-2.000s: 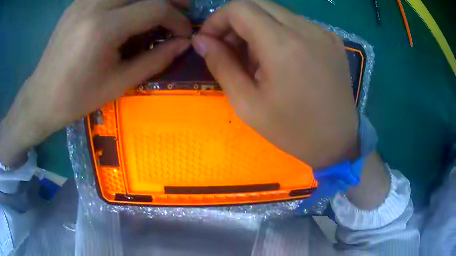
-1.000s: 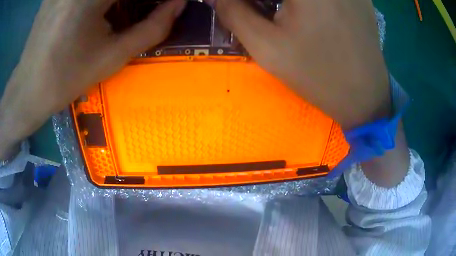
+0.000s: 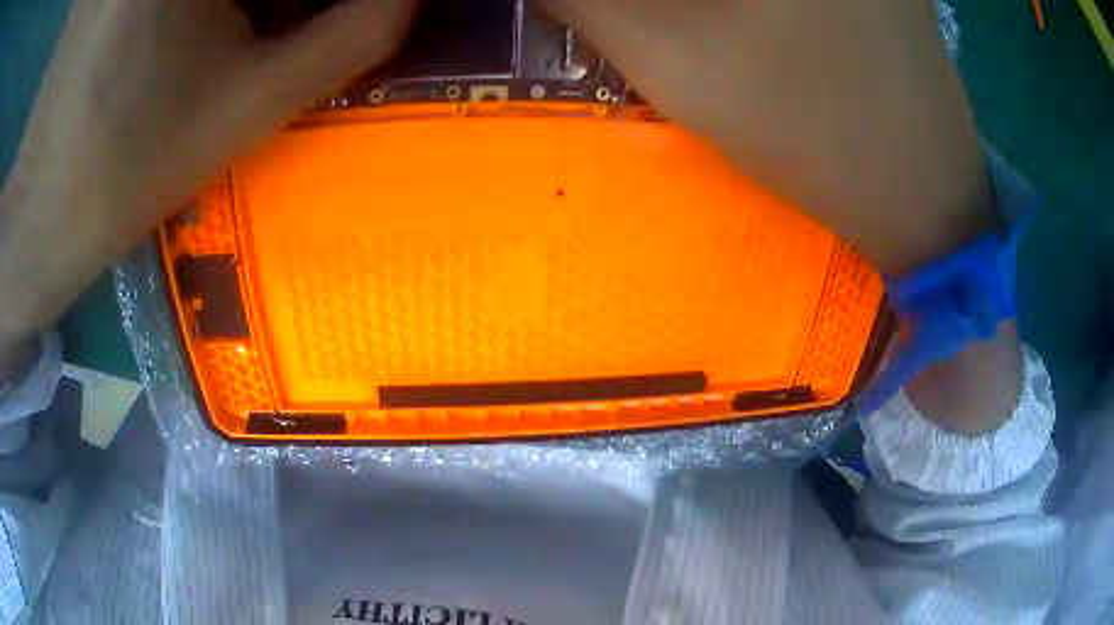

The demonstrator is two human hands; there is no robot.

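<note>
The open tablet housing (image 3: 525, 269) lies in front of me, its orange inside facing up within a black rim. The main board (image 3: 470, 49) runs along its far side and is cut off by the top edge. My left hand (image 3: 208, 110) reaches over the far left part and my right hand (image 3: 794, 110) over the far right part. The fingertips of both hands are beyond the top edge, so I cannot tell whether they hold anything. A black pad (image 3: 215, 297) sits at the left side. A long foam strip (image 3: 544, 390) lies along the near edge.
Bubble wrap (image 3: 513, 462) lies under the housing and shows around its rim. A blue wrist strap (image 3: 959, 299) is on my right wrist. The end of an orange stick (image 3: 1040, 12) and a yellow edge (image 3: 1099, 37) show at the top right. My striped coat (image 3: 721, 549) is below.
The housing sits higher in the picture than before. Both hands have shifted up with it, and their fingertips, earlier seen close together over the board, are out of the picture.
</note>
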